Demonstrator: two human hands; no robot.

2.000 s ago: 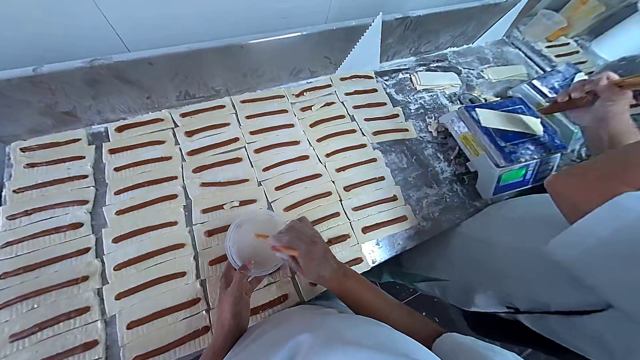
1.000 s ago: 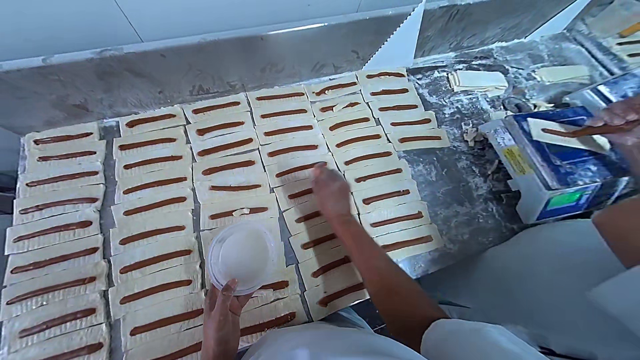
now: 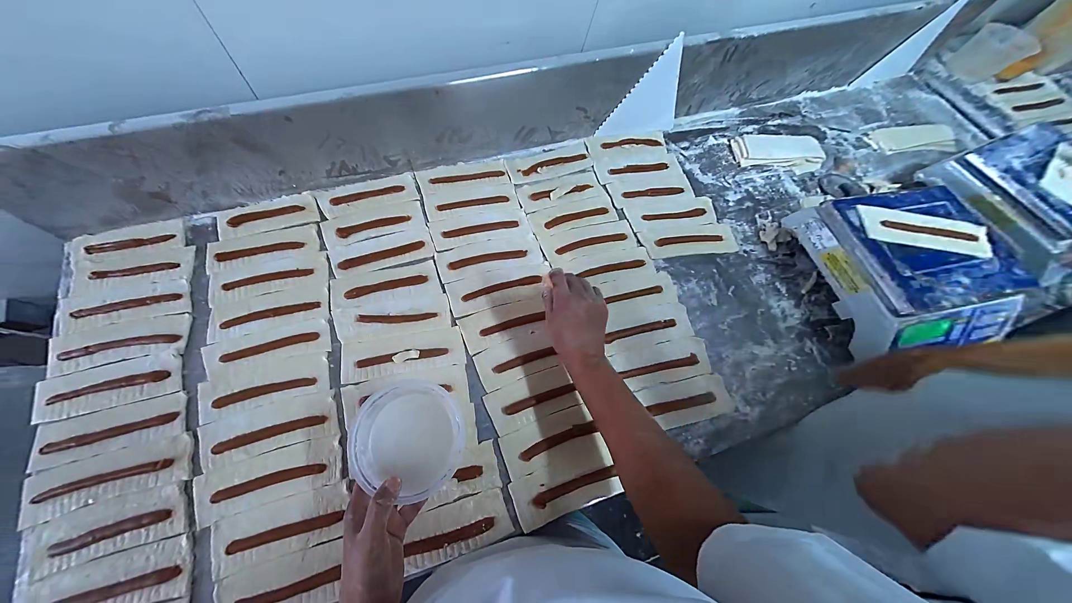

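Observation:
Rows of flat dough strips (image 3: pixel 268 346), each with a line of brown filling, cover the steel table. My left hand (image 3: pixel 377 536) holds a round clear plastic tub (image 3: pixel 406 440) by its near edge; something pale shows inside it. My right hand (image 3: pixel 576 316) is over the strips right of the tub, fingers bent down at the end of a filling line. Whether its fingertips hold anything is hidden. Small pale scraps lie on a strip (image 3: pixel 406 356) above the tub and on another farther back.
A digital scale (image 3: pixel 930 251) carries a filled dough strip (image 3: pixel 925 232), with a co-worker's arms (image 3: pixel 963 364) beside it. Folded dough (image 3: pixel 777 152) lies on the floured table (image 3: pixel 754 310). A white serrated scraper (image 3: pixel 649 88) leans on the steel back wall (image 3: pixel 335 126).
My right hand has left the tub and moved over the strips to its right. The strip on the scale was plain and now bears filling; the co-worker's hand has drawn back from it.

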